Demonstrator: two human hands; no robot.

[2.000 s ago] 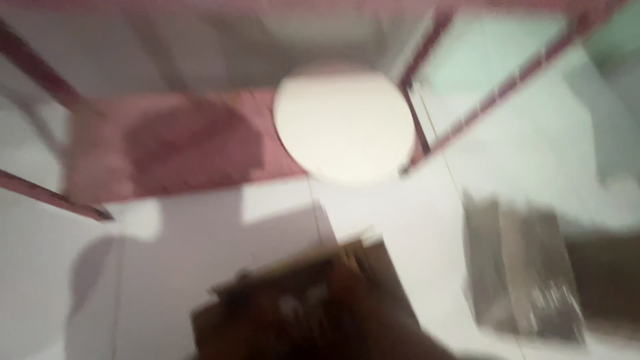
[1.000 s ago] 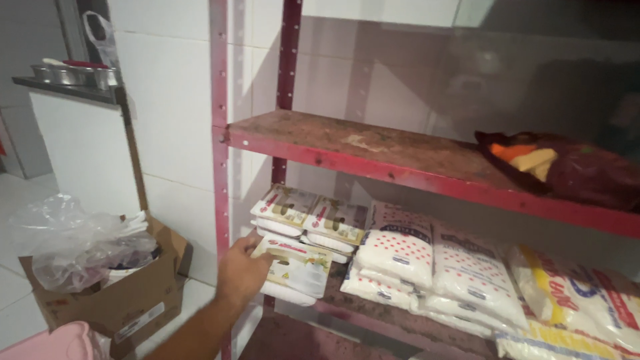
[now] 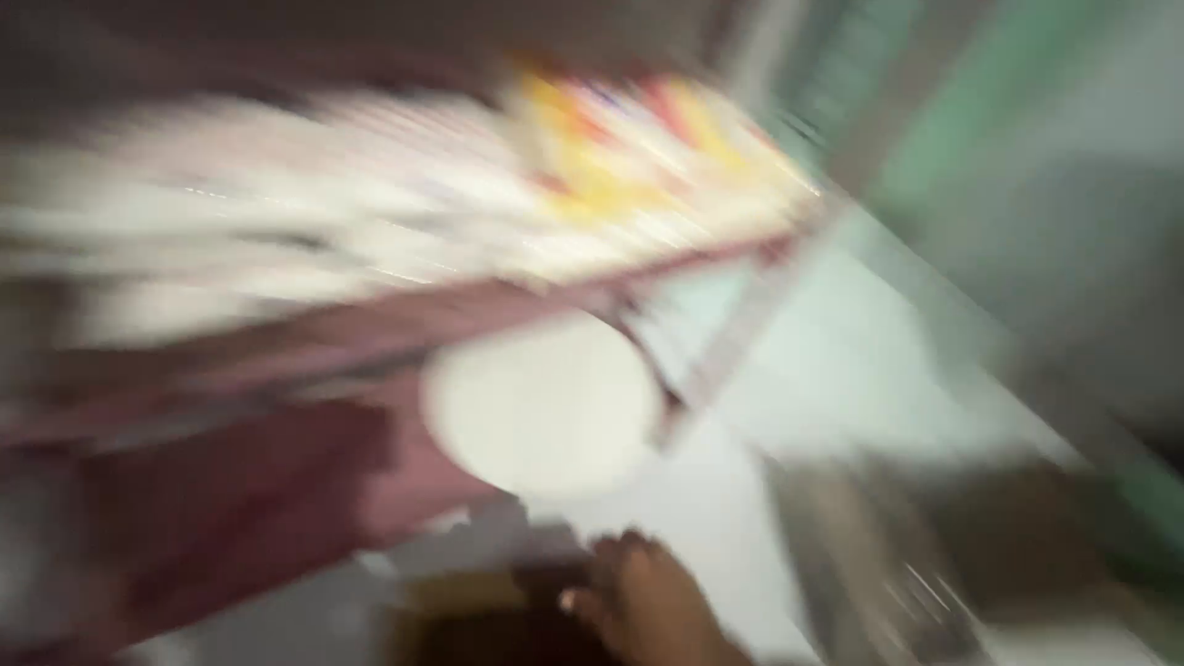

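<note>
The view is heavily blurred. My right hand (image 3: 652, 601) is at the bottom centre, over or beside a dark brown open box (image 3: 458, 606), probably cardboard. Its fingers point up and its thumb lies to the left; whether it holds anything cannot be told. Above the hand is a round white lid or container top (image 3: 546, 402). White packages (image 3: 314, 213) fill the shelf at upper left, with yellow, red and white packages (image 3: 638, 157) at that shelf's right end. My left hand is not visible.
The dark red metal shelf edge (image 3: 416, 319) slants across the view, with a lower reddish shelf (image 3: 250, 509) beneath it. A shelf post (image 3: 740, 324) stands right of the round top. Blurred brown items (image 3: 980, 527) lie at lower right on a pale floor.
The view has swung down and to the right. One second ago a hand touched a package at the left end of the stack; now a hand is low by the brown box.
</note>
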